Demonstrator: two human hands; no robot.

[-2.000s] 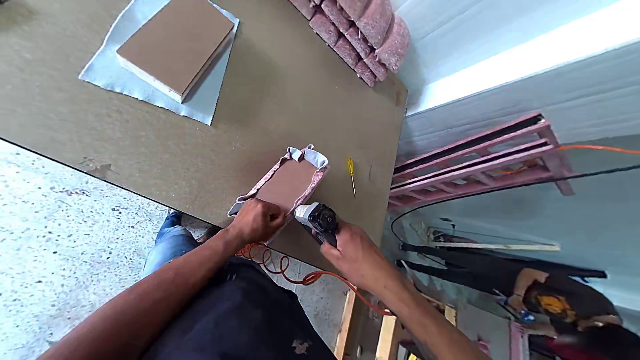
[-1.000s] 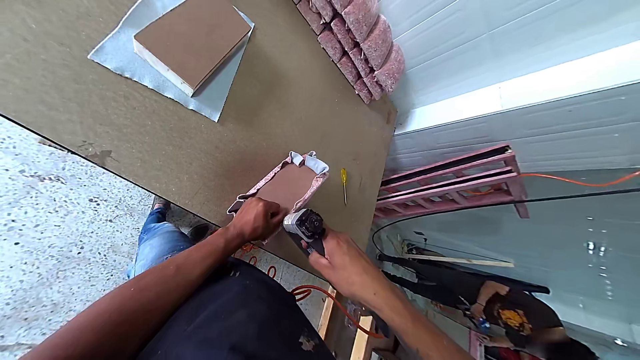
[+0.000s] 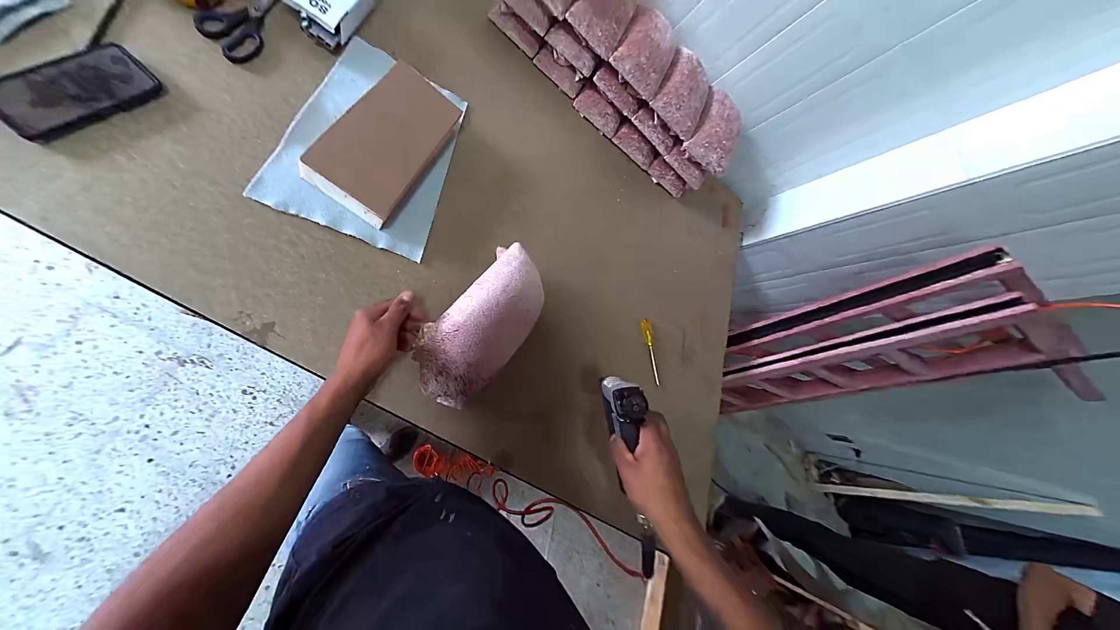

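Observation:
My left hand (image 3: 376, 337) pinches the near left end of a padded block covered in pink fabric (image 3: 488, 324), whose smooth rounded side faces up. At the lower right, my right hand (image 3: 646, 455) grips a pneumatic staple gun (image 3: 625, 404), its nose apart from the block. A yellow-handled screwdriver (image 3: 650, 350) lies on the brown tabletop just beyond the gun. Farther up, a brown board with white foam under it (image 3: 385, 140) rests on a light blue fabric piece (image 3: 293, 179). The block's underside is hidden.
Pink padded pieces (image 3: 647, 79) are stacked at the table's far corner. Scissors (image 3: 234, 31), a phone (image 3: 79, 87) and a box (image 3: 332, 13) lie upper left. An orange coiled hose (image 3: 525, 507) hangs by the near edge. A pink ladder-like frame (image 3: 884, 332) and another person's hand (image 3: 1054, 595) are at right.
The block has been turned over: its brown board side faced up before, and now the pink fabric side does. My right hand has moved the staple gun away from it to the right.

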